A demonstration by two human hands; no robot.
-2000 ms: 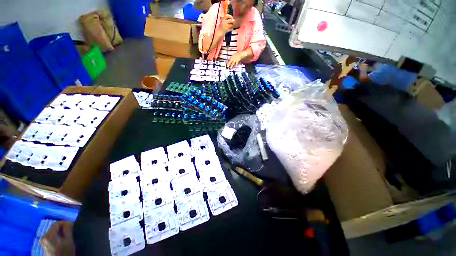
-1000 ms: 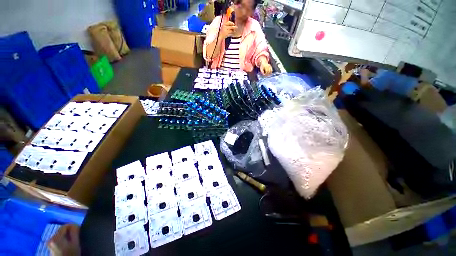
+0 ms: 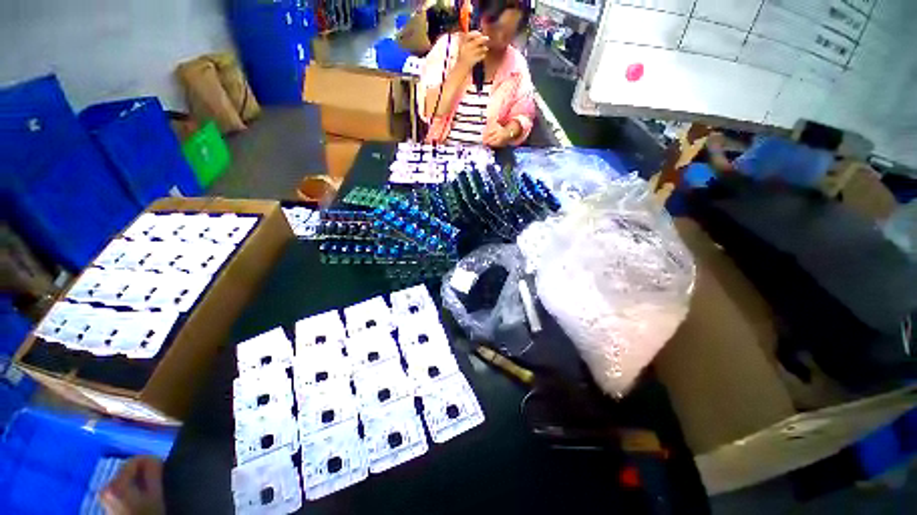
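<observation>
White plastic housings (image 3: 328, 410) lie on the black table in a grid of about four by four, each with a dark middle. My left hand (image 3: 133, 490) is at the bottom left edge, beside the table and by the blue tote (image 3: 50, 453). It is blurred and partly cut off, and its fingers and any held thing cannot be made out. My right hand is not in view. No hand touches the grid.
A carton (image 3: 216, 292) with housings stands left. Circuit boards (image 3: 387, 236) lie at the far side. A small bag (image 3: 488, 327), large bag (image 3: 618, 292), thin tool (image 3: 505, 364) and dark tool with orange-red tip (image 3: 638, 473) lie right. A person (image 3: 478, 91) sits opposite.
The view has shifted slightly, and the grid is unchanged. The lower hand of the person opposite has moved in towards their body. My left hand stays at the bottom left.
</observation>
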